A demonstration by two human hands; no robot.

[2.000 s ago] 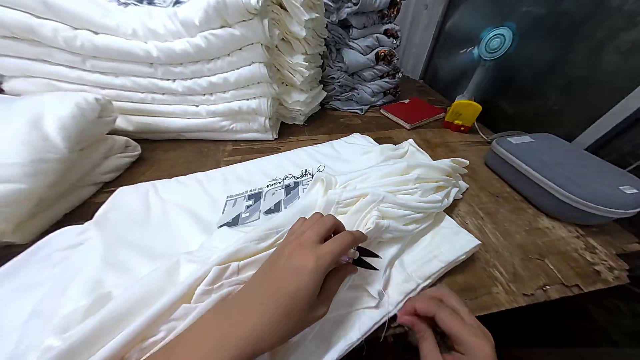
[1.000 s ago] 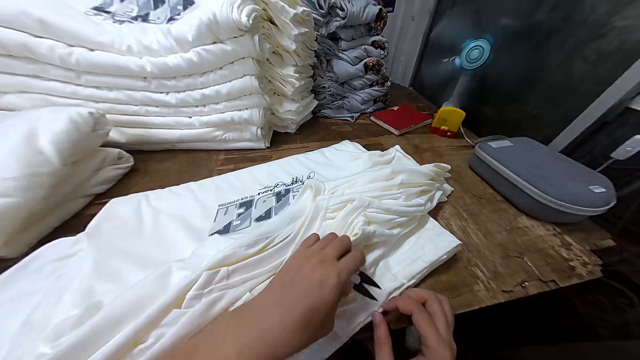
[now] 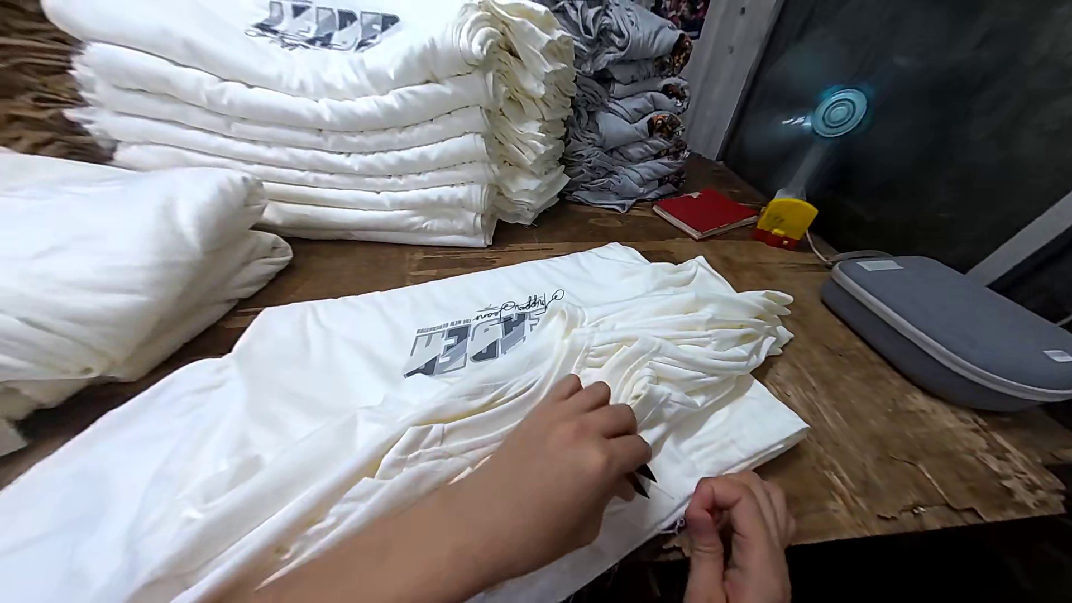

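Observation:
White printed T-shirts lie in a layered pile on the wooden table, their sleeves and necklines gathered in folds at the right. On these folds rests my left hand, closed around small thread snips; only the dark blade tips show beyond its fingers. My right hand is at the near right hem of the shirts, thumb and forefinger pinched together at the fabric edge. A bit of purplish thread shows beside its thumb. Whether the fingers grip cloth or thread is unclear.
Folded white shirts are stacked behind, beside grey garments. Another white bundle lies left. A red booklet, a small running fan on a yellow base and a grey zippered case stand right. The table's near edge is worn.
The snips' blades, plainly visible and spread earlier, are now mostly hidden by my left hand. My right hand stays by the hem, its fingers drawn closer together.

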